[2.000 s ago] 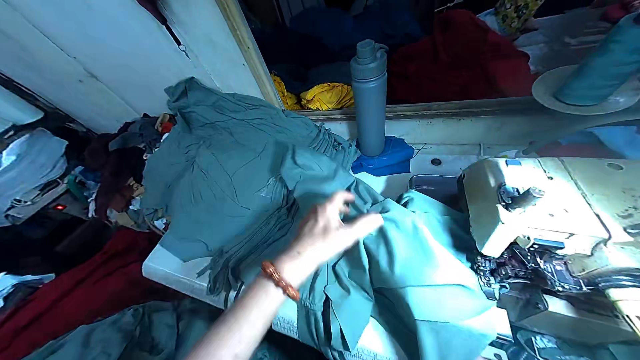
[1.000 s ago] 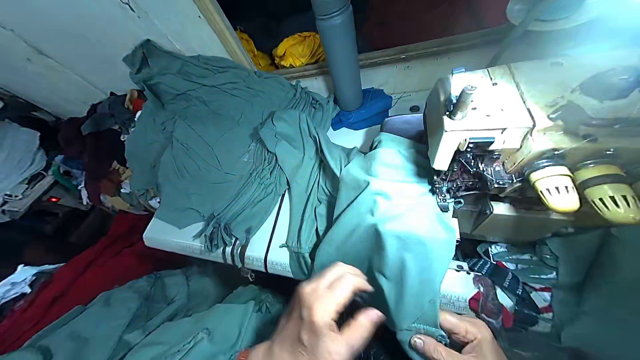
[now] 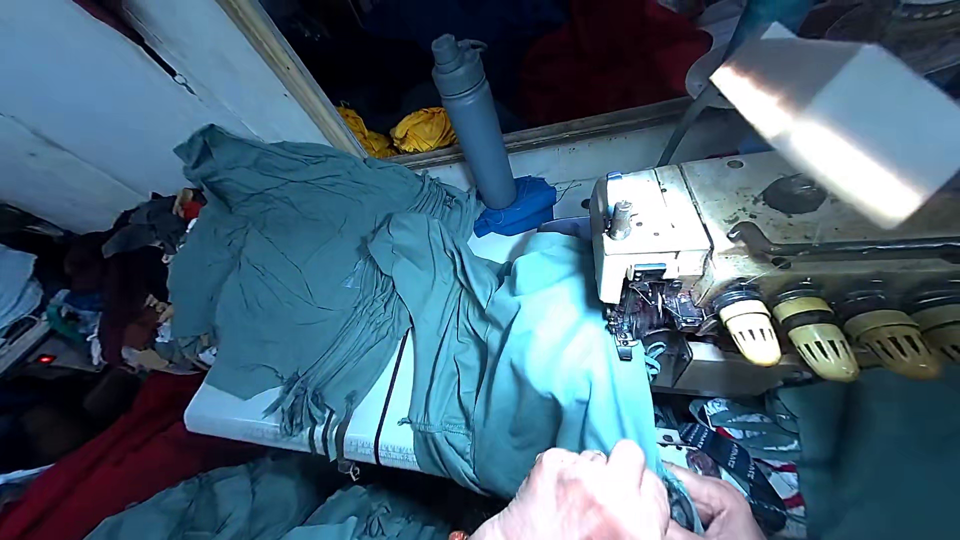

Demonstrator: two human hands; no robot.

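A green fabric garment (image 3: 540, 360) lies over the front edge of the white machine table, its right edge at the presser foot of an overlock sewing machine (image 3: 652, 232). At the bottom, my left hand (image 3: 585, 495) is closed on the garment's near edge. Right beside it, my right hand (image 3: 712, 502) grips the same edge, partly hidden behind the cloth and my left hand. Left of the garment, a pile of green fabric pieces (image 3: 300, 247) with gathered edges lies spread on the table.
A grey bottle (image 3: 480, 127) stands behind the garment, beside a blue cloth (image 3: 517, 206). Yellow-capped tension knobs (image 3: 750, 330) line the machine's front. A pale box-like object (image 3: 847, 120) juts in at the upper right. Red cloth (image 3: 142, 442) and more green cloth hang below the table's left end.
My left hand has come down from the middle of the cloth to its near edge, and its fingers have closed there. My right hand, out of view at first, appeared at that edge and remains.
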